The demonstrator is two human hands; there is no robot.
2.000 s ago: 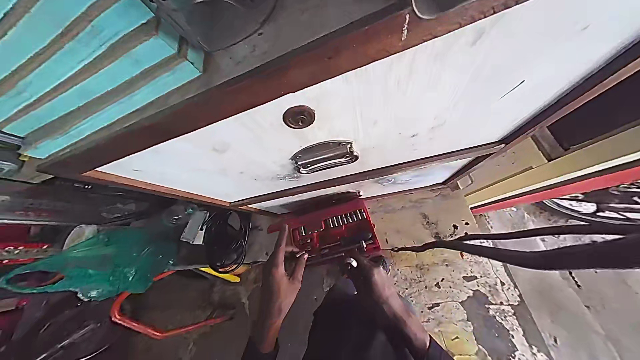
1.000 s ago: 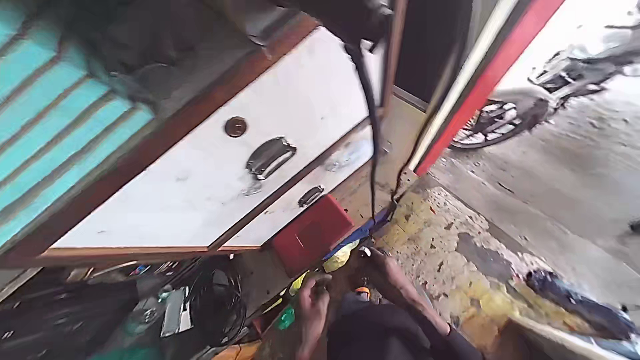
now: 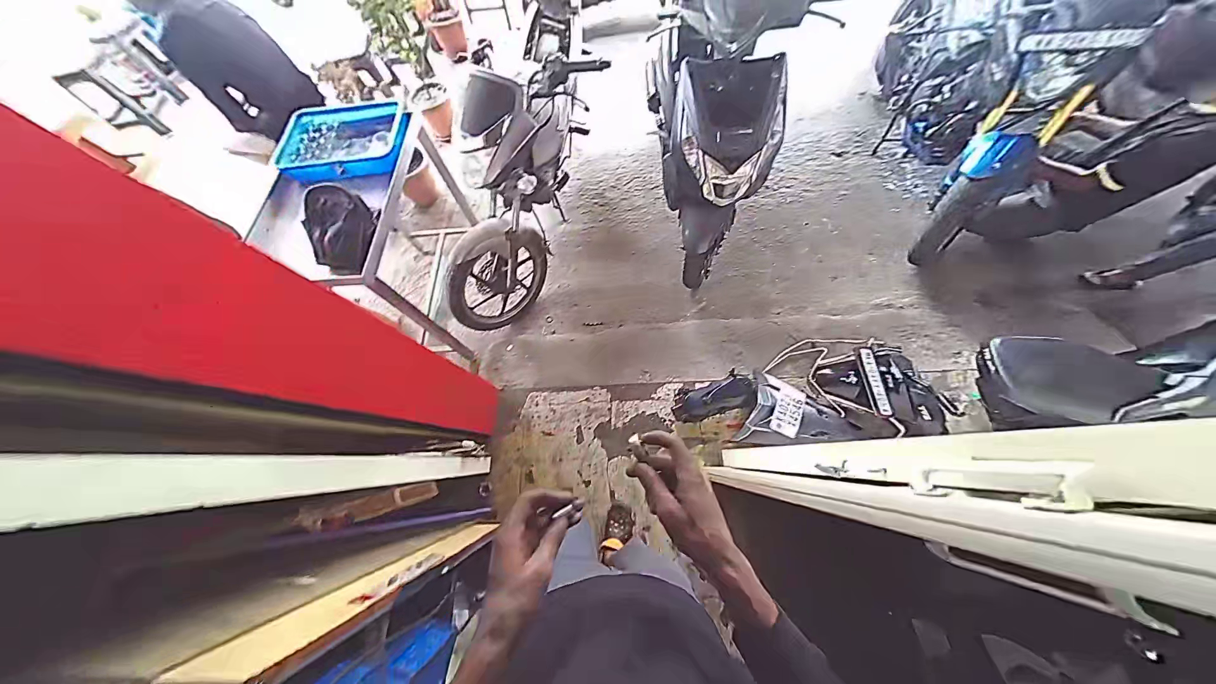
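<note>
My left hand (image 3: 537,537) is curled around a small metal piece (image 3: 567,511), which pokes out between thumb and fingers; its exact kind cannot be told. To the right and a little higher, my right hand (image 3: 676,494) pinches a small pale piece (image 3: 636,441) between thumb and fingertips, too small to name. The hands are apart, above a worn, stained floor (image 3: 546,446). Between them, below, shows a foot in a dark sandal (image 3: 617,522).
A red panel (image 3: 237,285) and shelving flank the left, a pale door with a metal latch (image 3: 1007,480) the right. Ahead stand a motorcycle (image 3: 499,271), a scooter (image 3: 727,142) and a metal stand bearing a blue tub (image 3: 337,166). People are at the upper left and right.
The view has swung from the white drawers to the doorway and parked motorcycles. The red case, seen open and later closed on the floor, is out of view.
</note>
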